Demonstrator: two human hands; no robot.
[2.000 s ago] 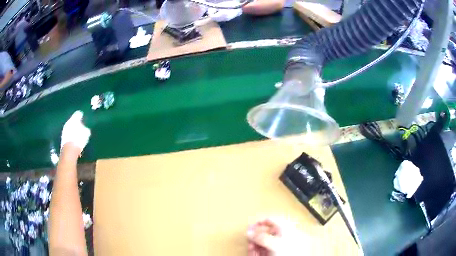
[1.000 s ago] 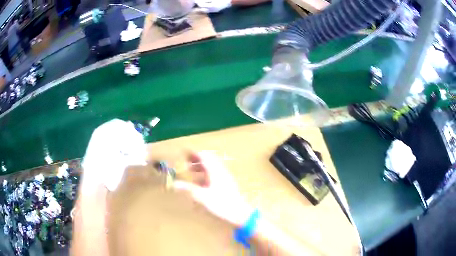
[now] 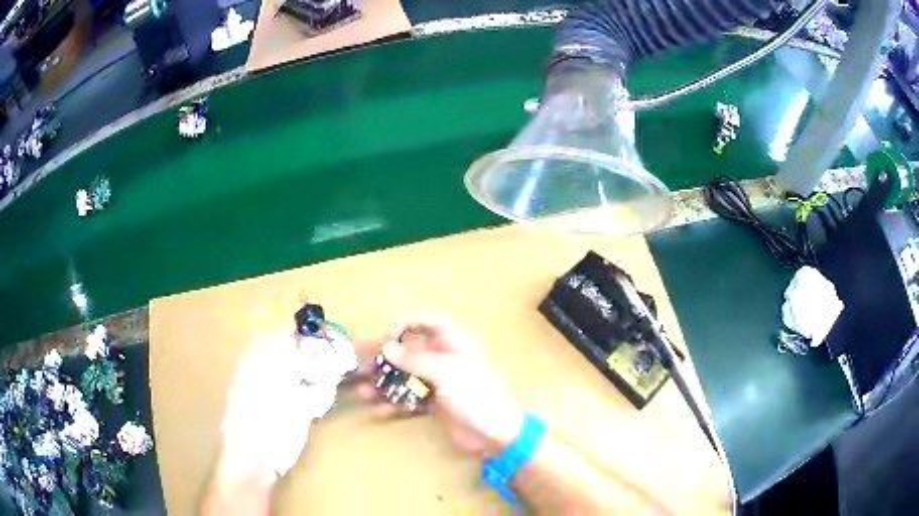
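Observation:
My left hand (image 3: 287,393), in a white glove, is over the left part of the tan board (image 3: 484,287). It holds one end of a wired assembly, with a round black part (image 3: 309,319) and blue and green wires showing at the fingertips. My right hand (image 3: 443,378), bare with a blue wristband, holds the circuit board part (image 3: 401,384) of the assembly, which has dark, white and yellowish parts. The join between the two parts is partly hidden by the fingers. The soldering iron (image 3: 655,338) lies across its black stand (image 3: 597,307) at the board's right.
A clear fume hood (image 3: 569,166) hangs over the board's back edge. Assemblies lie on the green belt (image 3: 302,151), and more are heaped (image 3: 60,428) at the left. A white bundle (image 3: 811,305), cables (image 3: 751,227) and a green spool (image 3: 891,173) are at the right.
My left hand has come from the belt to the board with an assembly. My right hand has joined it and grips the circuit board part. The view has shifted, and assemblies on the belt appear farther left.

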